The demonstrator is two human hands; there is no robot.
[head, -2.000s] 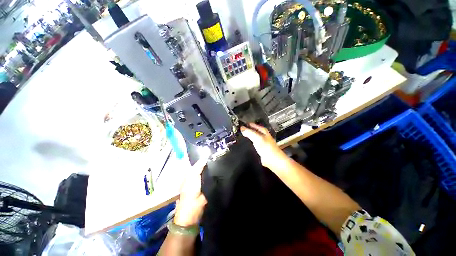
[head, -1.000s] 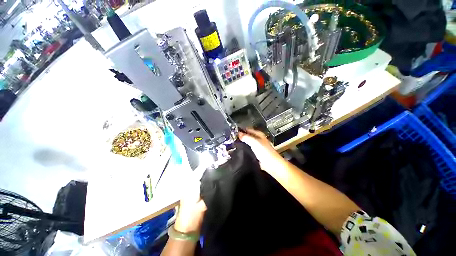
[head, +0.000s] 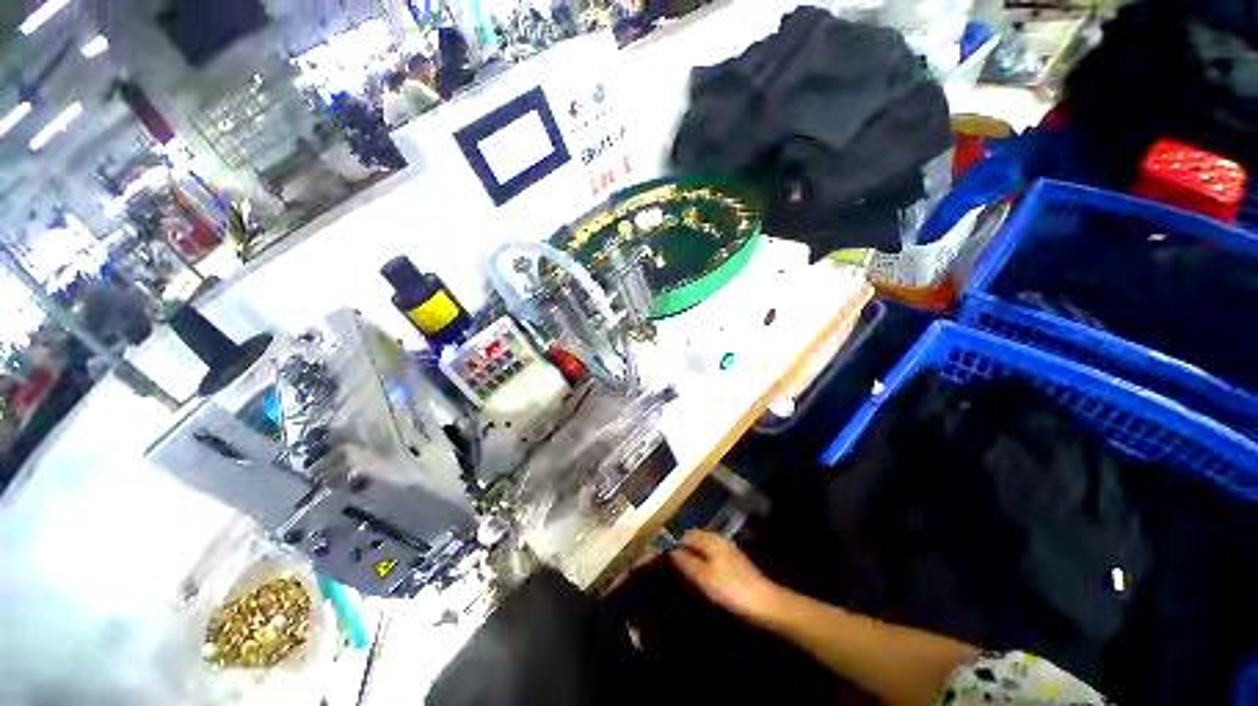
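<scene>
The black garment [head: 531,641] lies at the front edge of the table, below the grey button sewing machine head [head: 366,538], and runs down into the dark lap area. My right hand [head: 724,577] is bare, just off the table's wooden edge, with its fingers closed on black cloth; the fingertips are blurred. My left hand is not in view. A bag of gold buttons [head: 260,623] lies left of the head. The silver button feeder [head: 593,448] is right of the head, drawn back from it.
The green-rimmed bowl feeder [head: 711,287] and keypad [head: 494,361] stand behind the machine. A touch screen panel [head: 512,144] is at the back. Blue crates [head: 904,379] with black garments are on the right, a red basket [head: 1192,179] beyond. A dark garment pile [head: 814,124] lies behind the bowl.
The view has swung right. My right hand has left the needle area and moved right, past the table edge. My left hand has gone out of view.
</scene>
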